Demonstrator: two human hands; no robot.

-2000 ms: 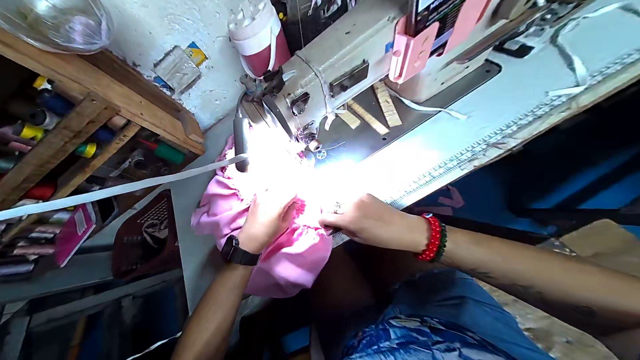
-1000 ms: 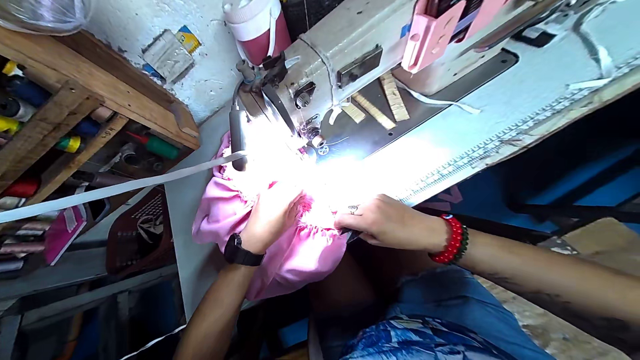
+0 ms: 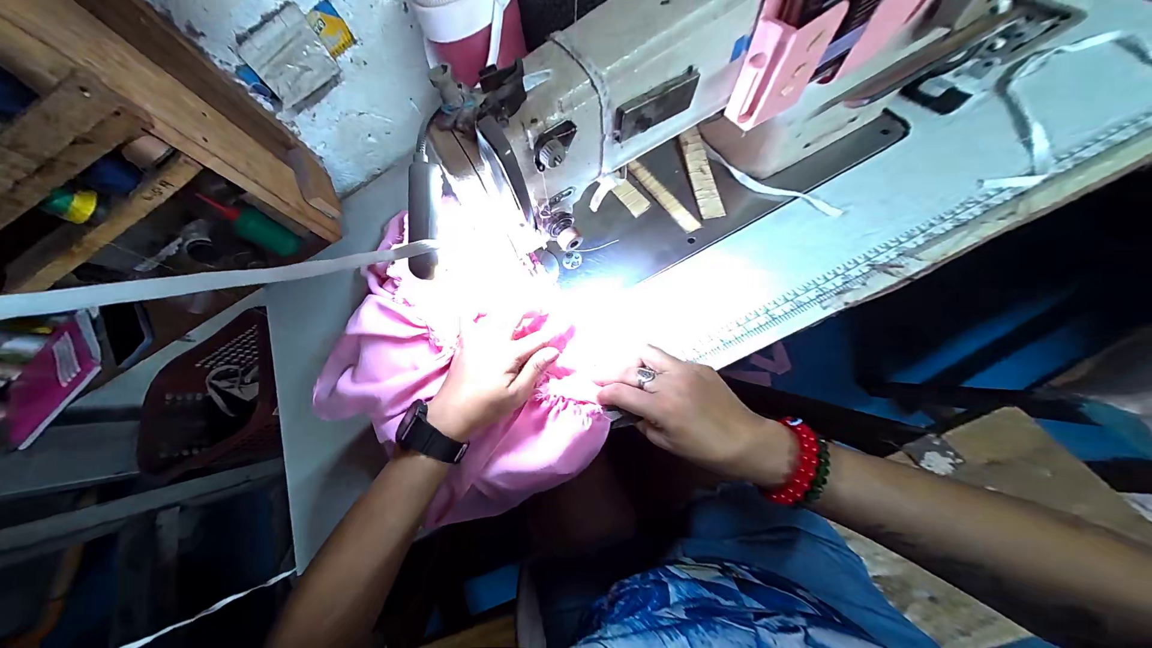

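Pink gathered fabric (image 3: 540,450) lies bunched under the head of a sewing machine (image 3: 630,99) and hangs over the table's near edge. My left hand (image 3: 486,373), with a black watch on the wrist, rests on the fabric, thumb apart from the fingers. At the gathered edge, my right hand (image 3: 688,405) pinches the fabric between thumb and fingers; it wears a ring and a red and green bead bracelet. A white elastic band (image 3: 225,277) runs from the left to the machine. Glare from the lamp hides the needle area and my left fingertips.
A wooden rack (image 3: 162,99) with thread spools stands at the left, above a dark red plastic basket (image 3: 211,396). A measuring tape (image 3: 810,297) runs along the table edge. Short wooden strips (image 3: 700,171) lie on the machine bed. A pink holder (image 3: 783,67) is on the machine.
Between the first and second frames, my right hand shifts slightly right along the fabric's edge. Both hands stay at the pink fabric throughout.
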